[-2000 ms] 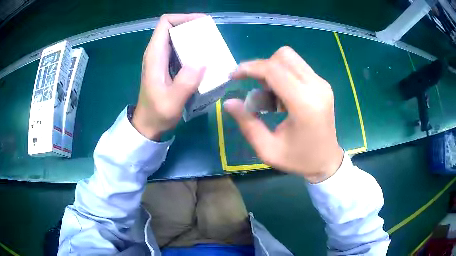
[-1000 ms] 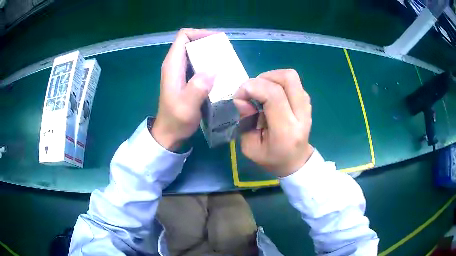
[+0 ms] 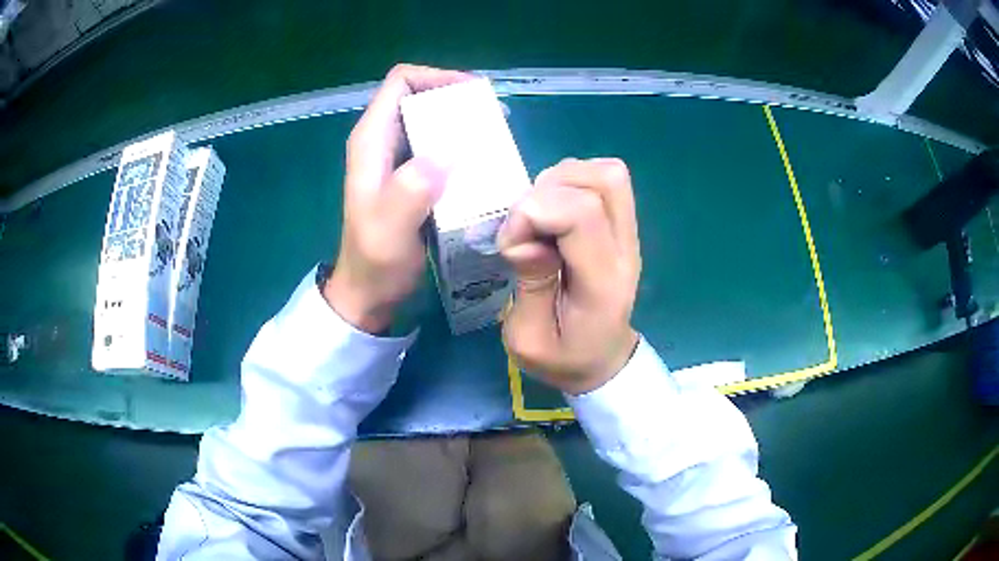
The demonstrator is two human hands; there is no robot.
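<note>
A white carton [image 3: 469,153] is held above the green bench, its plain white end facing up and a grey printed side below. My left hand [image 3: 383,197] grips it from the left, thumb on the white end face. My right hand [image 3: 575,258] is at the carton's right edge, fingers curled with thumb and index tips against the corner. A small greyish clear piece [image 3: 483,236] shows on the printed side by those fingertips. Whether the right fingers pinch anything is hidden.
Two printed cartons [image 3: 142,263] stand side by side on the bench at left. Yellow tape [image 3: 805,236] outlines a rectangle at right. A white strip [image 3: 712,374] lies by the near yellow line. A black tool [image 3: 955,225] is at the right edge. A metal rail [image 3: 657,83] runs behind.
My right hand came in from the right to the carton corner and its fingers are now more curled. The carton is slightly lower in view. The white strip now shows beyond my right sleeve.
</note>
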